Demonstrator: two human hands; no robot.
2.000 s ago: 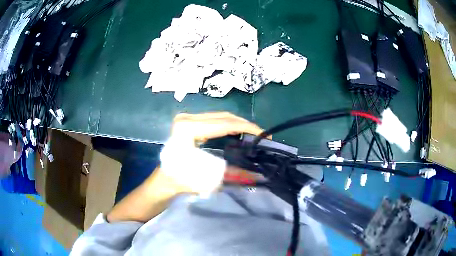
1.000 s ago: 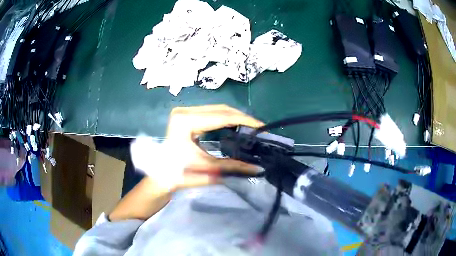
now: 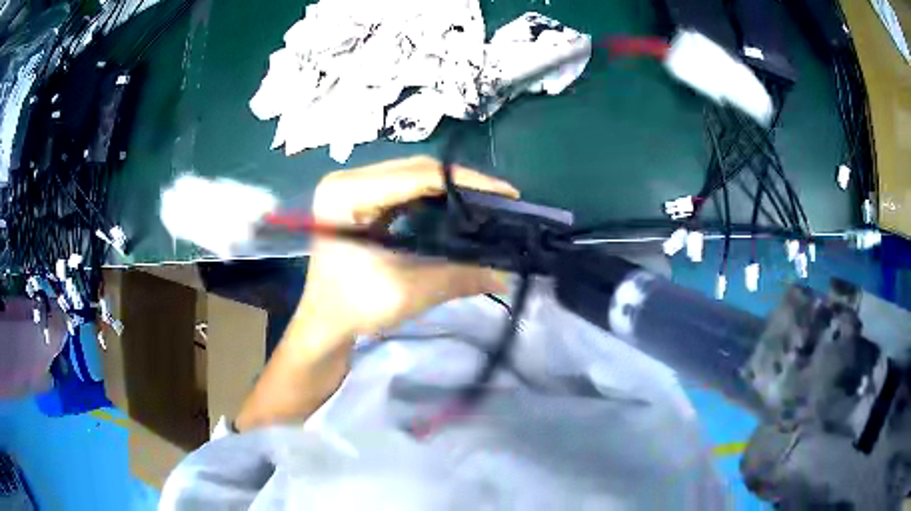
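Observation:
My left hand (image 3: pixel 370 255) is bare and closed around a black controller box (image 3: pixel 534 210), held above the lap in front of the bench edge. Black leads hang off it; a blurred large white connector (image 3: pixel 215 215) is left of the hand and another (image 3: pixel 721 75) is at upper right. The dark sealant gun (image 3: pixel 689 324) has a pale band and points up-left at the box's lead end; contact is hidden by leads. Its bulky rear (image 3: pixel 814 374) is smeared black and grey. I cannot tell whether a gloved right hand is part of that shape.
Crumpled white stained rags (image 3: pixel 370 75) lie on the green mat (image 3: pixel 569 150). Dark boxes (image 3: pixel 85 105) with tangled leads are at left, and more boxes (image 3: pixel 764 50) with hanging leads at right. Cardboard (image 3: pixel 889 140) stands at far right. An open carton (image 3: pixel 235 344) is below left.
The box and my left hand have moved up in the picture. One large connector has swung left, another up. The leads have shifted. The rags and waiting boxes show higher in view.

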